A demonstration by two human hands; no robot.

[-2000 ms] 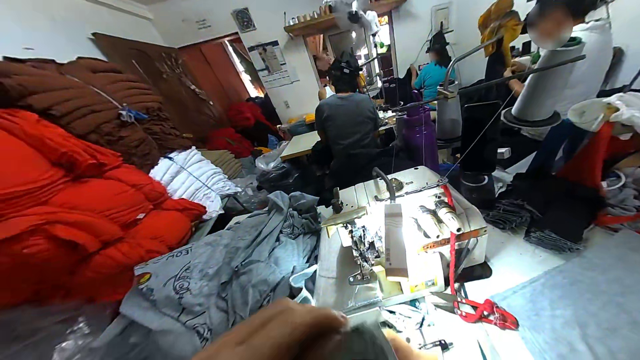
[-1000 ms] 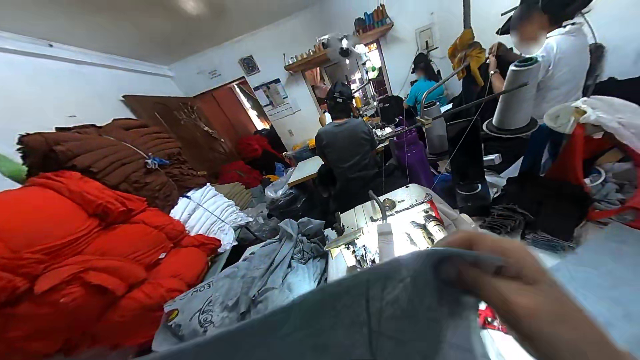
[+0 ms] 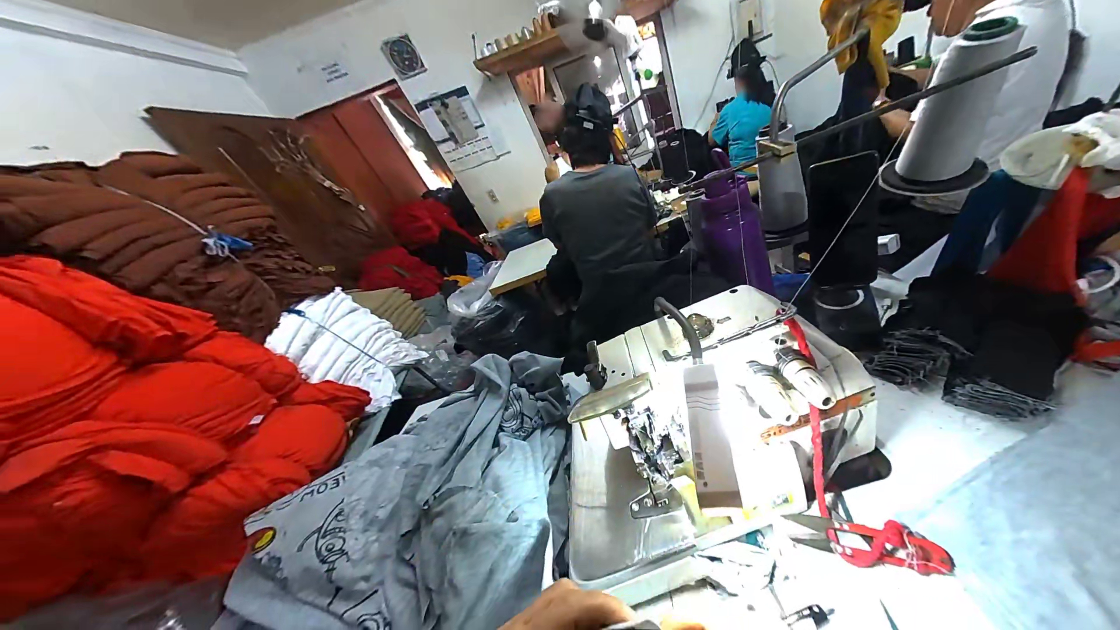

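Note:
At the bottom edge is my left hand (image 3: 573,607), only its upper part in view, near the front of a white overlock sewing machine (image 3: 726,420). A fingertip just right of it looks like part of my right hand (image 3: 682,625); a sliver of something grey shows between them, and their grip is cut off by the frame. Left of the machine lies a heap of grey printed garments (image 3: 437,499). Red-handled scissors (image 3: 901,547), with red cord about them, rest on the white table to the right. Grey fabric (image 3: 1041,516) spreads at the far right.
Red garments (image 3: 166,420) are piled at left, with brown bundles (image 3: 140,227) behind and a white bundle (image 3: 346,341) beside them. A large thread cone (image 3: 954,105) stands on a metal stand at right, above black fabric pieces (image 3: 997,341). Several people sit or stand farther back.
Grey fabric raised in front of the machine a second ago is no longer there, and the machine shows again. My right hand has moved from the right side down to the bottom edge.

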